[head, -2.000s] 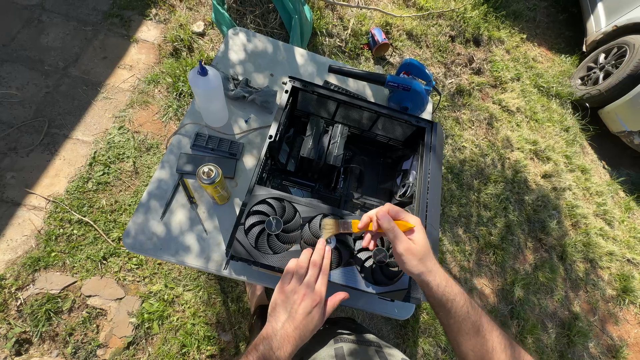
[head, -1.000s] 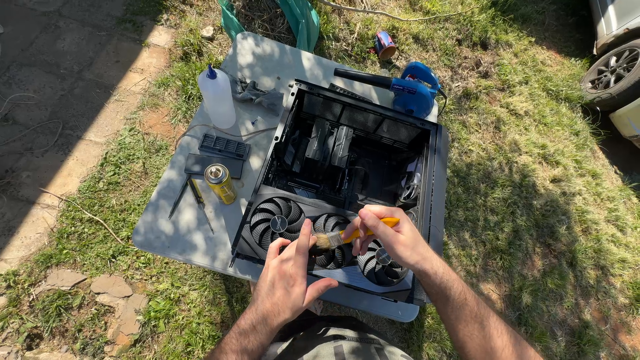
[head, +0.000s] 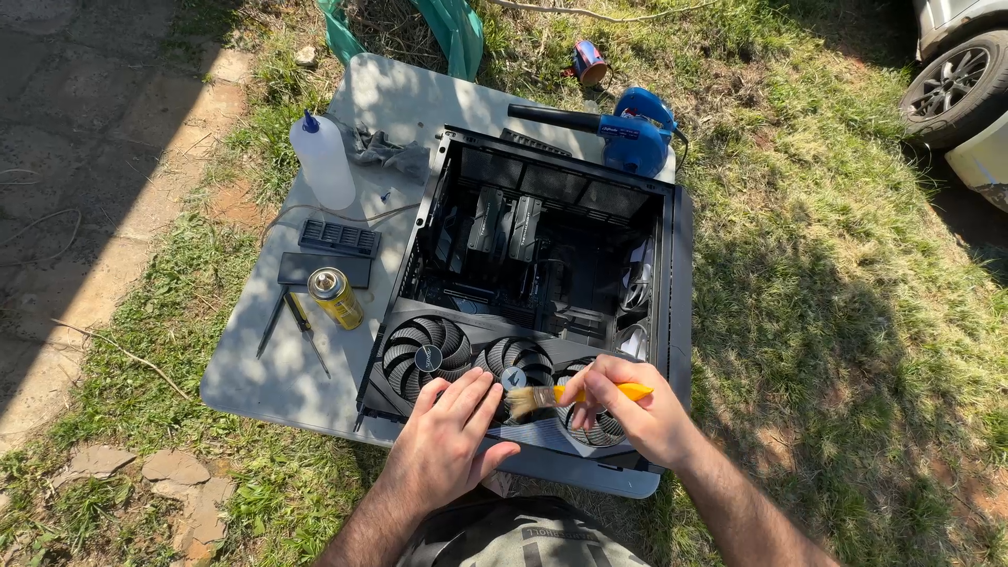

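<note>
A three-fan graphics card [head: 490, 331] lies along the near edge of an open black computer case [head: 682, 276]. My right hand [head: 630, 402] grips a paintbrush with a yellow handle [head: 636, 390]. Its pale bristles [head: 523, 401] are at the lower part of the middle fan [head: 516, 366]. My left hand [head: 453, 433] rests with its fingers together on the card, between the left fan [head: 425, 358] and the middle one, thumb apart and holding nothing. The right fan [head: 602, 429] is partly hidden behind my right hand. Inside the case stands a two-tower CPU cooler [head: 504, 224].
On the folding table [head: 260, 346] are a white squeeze bottle [head: 323, 161], a grey cloth [head: 390, 153], a yellow spray can [head: 336, 299], a screwdriver [head: 303, 323], tweezers [head: 272, 321], a screwdriver-bit case [head: 339, 238] and a blue electric blower [head: 636, 134]. A cable [head: 346, 211] runs beside the case.
The brush has moved from the upper edge of the middle fan two seconds ago to its lower part. My left hand's fingers, raised beside the brush a second ago, now lie lower on the card.
</note>
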